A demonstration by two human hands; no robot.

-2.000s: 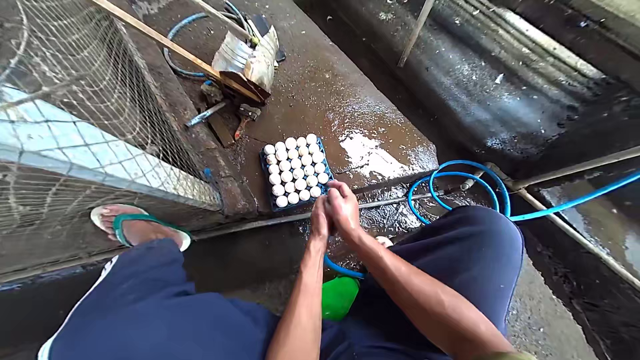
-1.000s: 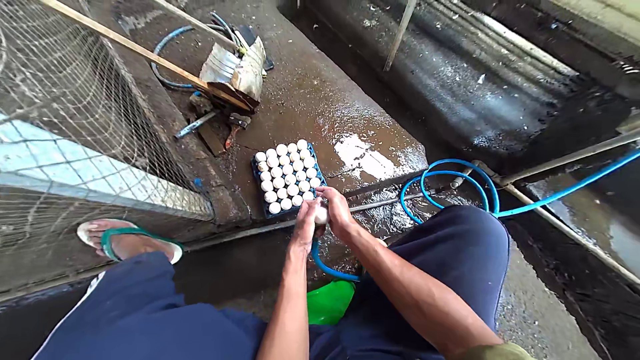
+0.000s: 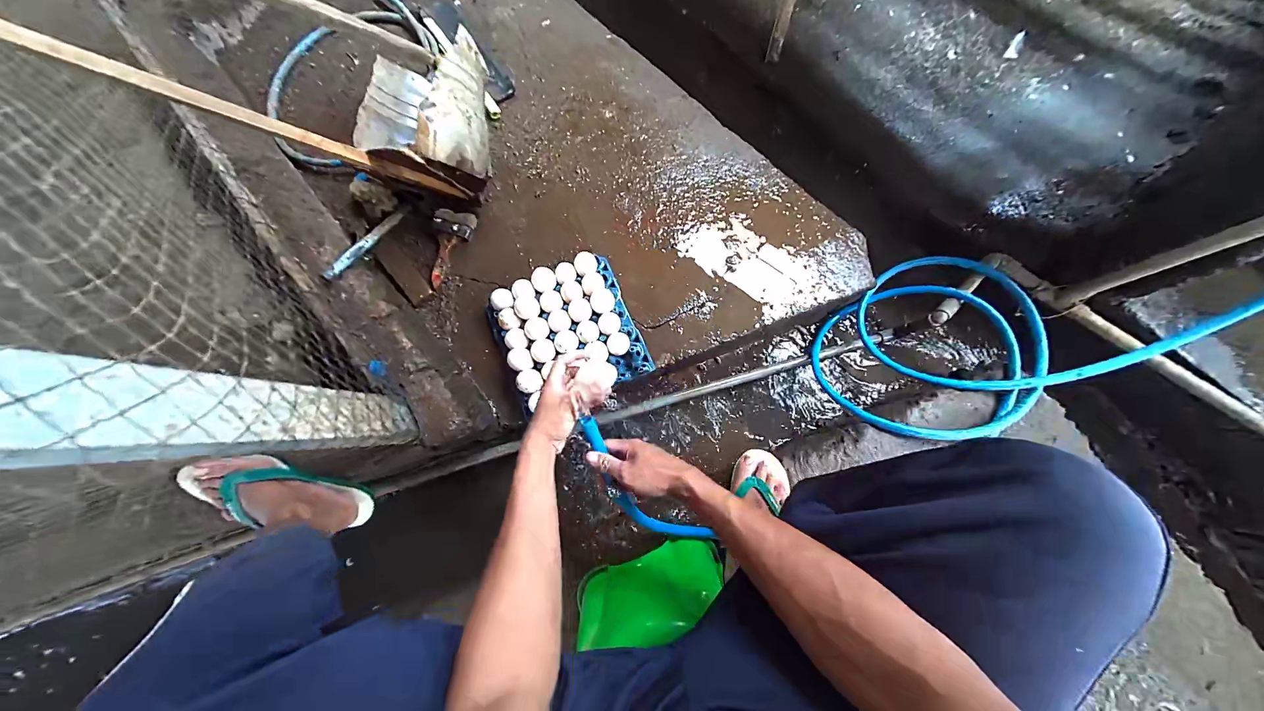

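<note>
White eggs (image 3: 559, 314) stand in rows in a blue egg tray (image 3: 632, 348) on wet concrete. My left hand (image 3: 563, 400) is over the tray's near edge with its fingers around a white egg (image 3: 595, 375). Just below and to the right, my right hand (image 3: 642, 467) grips the blue hose (image 3: 604, 456) near its end, which points up toward the left hand. The hose curves down beside a green plastic object (image 3: 652, 595) between my legs. Water at the hose end is hard to make out.
Coils of blue hose (image 3: 1027, 380) lie at right by metal pipes (image 3: 1165, 363). Wire mesh (image 3: 197, 257) and a pale blue beam (image 3: 197, 410) stand at left. Behind the tray are a bent metal sheet on wood (image 3: 425, 118) and a dark channel.
My hands were together near the tray's corner; now they are apart, the left over the tray's near edge. The hose in my right hand now shows. Several cups at the tray's right side now show bare.
</note>
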